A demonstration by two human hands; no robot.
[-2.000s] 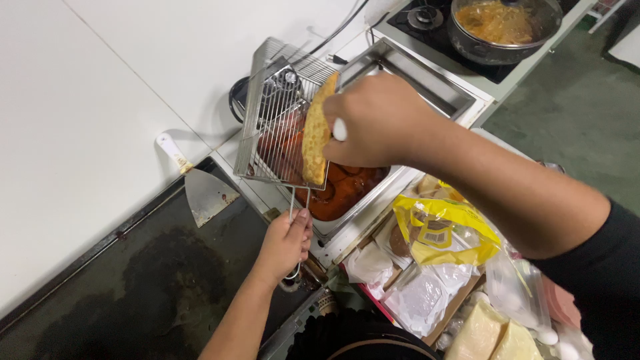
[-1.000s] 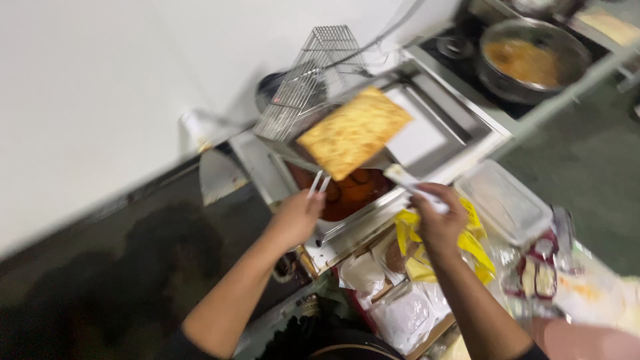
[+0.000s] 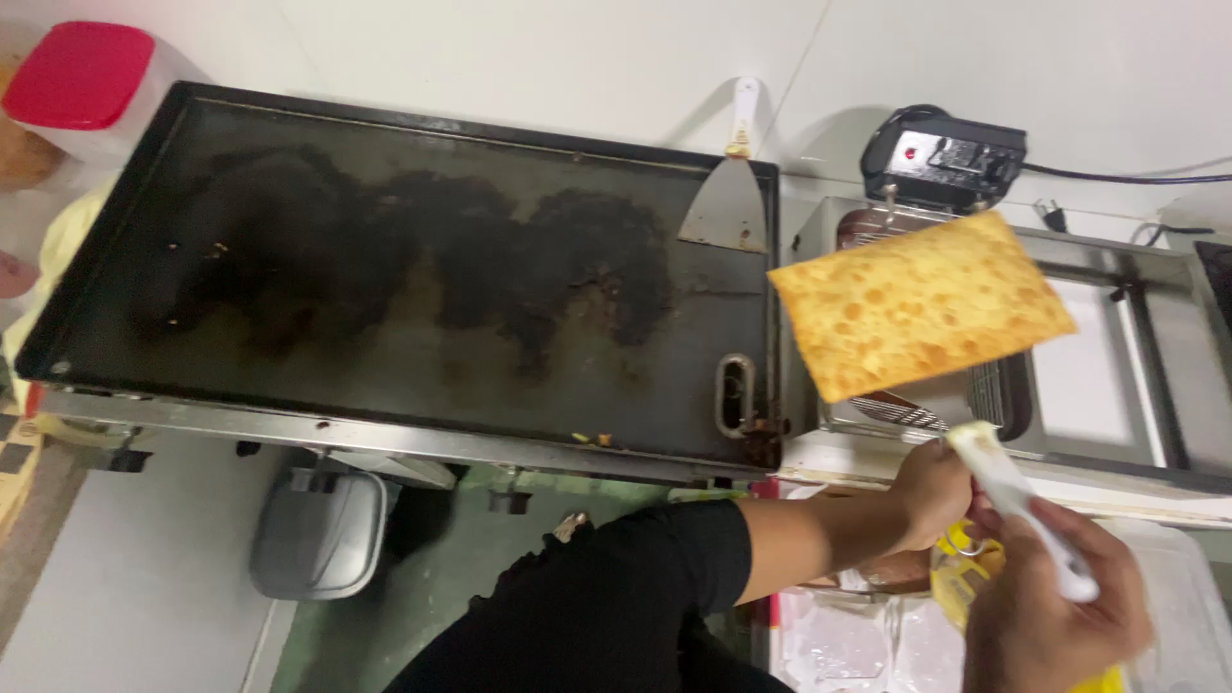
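Observation:
A rectangular golden fried pastry (image 3: pixel 924 303) rests on a scraper whose blade is hidden under it, above the fryer. My right hand (image 3: pixel 1059 587) is closed around the white handle of this scraper (image 3: pixel 1020 510). My left hand (image 3: pixel 934 496) is closed near the fryer basket's wire handle, at the front edge of the fryer, partly behind my right hand's tool. Part of the wire fryer basket (image 3: pixel 900 412) shows below the pastry. A second scraper (image 3: pixel 729 207) with a white handle leans on the griddle's back right corner.
A dark flat griddle (image 3: pixel 433 279) fills the left. The fryer's control box (image 3: pixel 948 159) with a cord stands behind the pastry. A steel tray section (image 3: pixel 1107 375) lies to the right. Plastic-wrapped packs (image 3: pixel 837 640) sit in front. A red-lidded container (image 3: pixel 82 77) stands far left.
The view has swung left toward the griddle. My right hand, empty of any scraper beside the pastry two seconds ago, now holds the scraper under it. The basket has come down from its tilted position.

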